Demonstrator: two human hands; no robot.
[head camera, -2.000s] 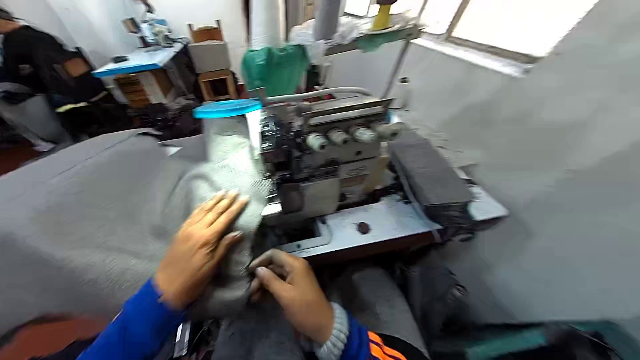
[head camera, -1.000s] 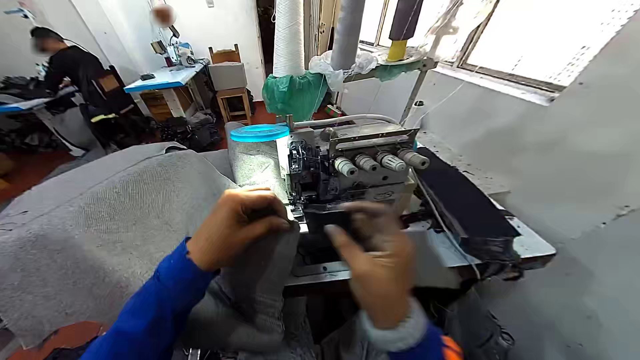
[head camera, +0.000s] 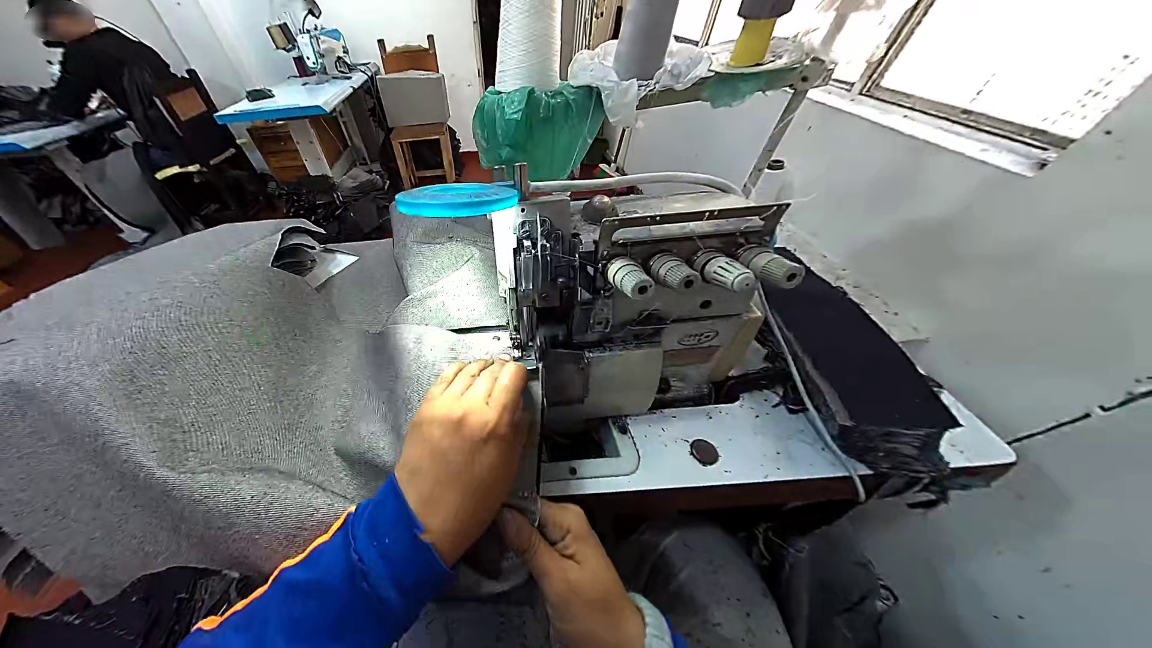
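Observation:
An overlock sewing machine (head camera: 648, 306) with several tension dials stands before me. Grey knit fabric (head camera: 216, 378) spreads from its left side and hangs over the front edge. My left hand (head camera: 468, 441) lies on the fabric, its fingertips close to the presser foot (head camera: 517, 346). Lower and nearer to me, my right hand (head camera: 576, 567) pinches the fabric's edge between thumb and fingers. The needle is hard to make out. Behind the fabric is a round blue rim (head camera: 457, 200).
A stack of dark fabric pieces (head camera: 855, 360) lies on the white machine table (head camera: 738, 441) at right. Thread cones (head camera: 528, 45) stand behind. A person (head camera: 108, 81) sits at another table at far left. The wall is close on the right.
My right hand has come down from in front of the machine to the fabric's edge. My left hand has moved to beside the presser foot. The blurred dark piece near my right hand is no longer distinct.

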